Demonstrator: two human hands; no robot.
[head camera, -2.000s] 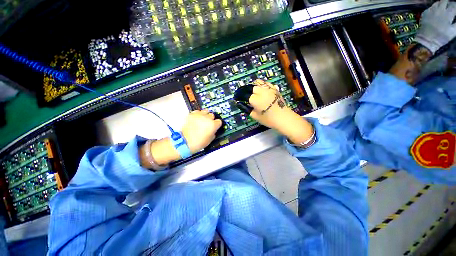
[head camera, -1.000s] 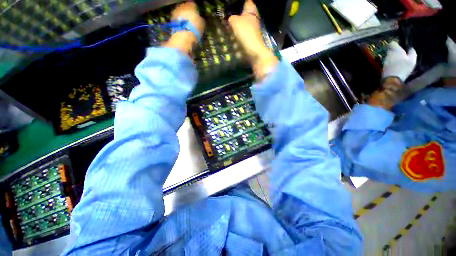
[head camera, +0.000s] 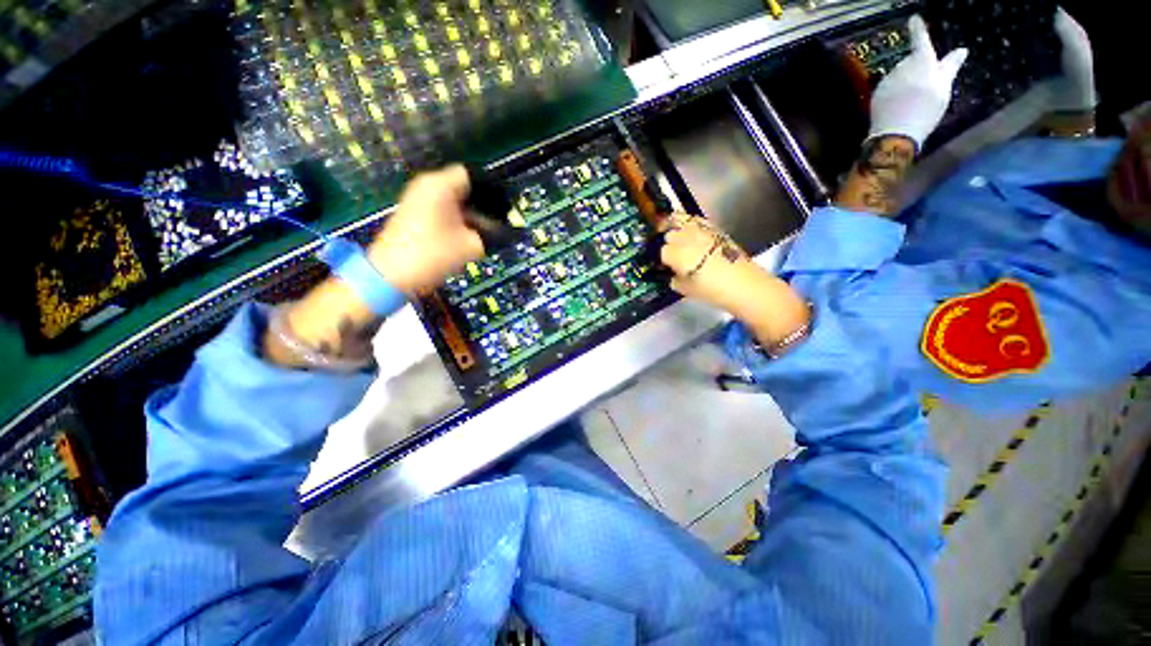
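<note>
A black carrier with orange end bars holds rows of green circuit boards (head camera: 568, 271) on the conveyor in front of me. My left hand (head camera: 436, 234), with dark finger coverings and a light blue wrist strap, is over the carrier's upper left part. My right hand (head camera: 692, 252) is at the carrier's right end, beside the lower end of the orange bar (head camera: 640, 186). Its fingertips are dark. The fingertips of both hands are dark and blurred, so I cannot tell whether either holds a part.
Behind the conveyor are yellow components (head camera: 88, 268), white components (head camera: 215, 202) and clear trays of yellow-topped parts (head camera: 417, 76). Another carrier (head camera: 44, 530) is at the lower left. A neighbouring worker's white-gloved hand (head camera: 915, 95) is over boards at the upper right.
Both hands have come back from the clear trays to the carrier, the left to its upper left and the right to its right end. The view has shifted.
</note>
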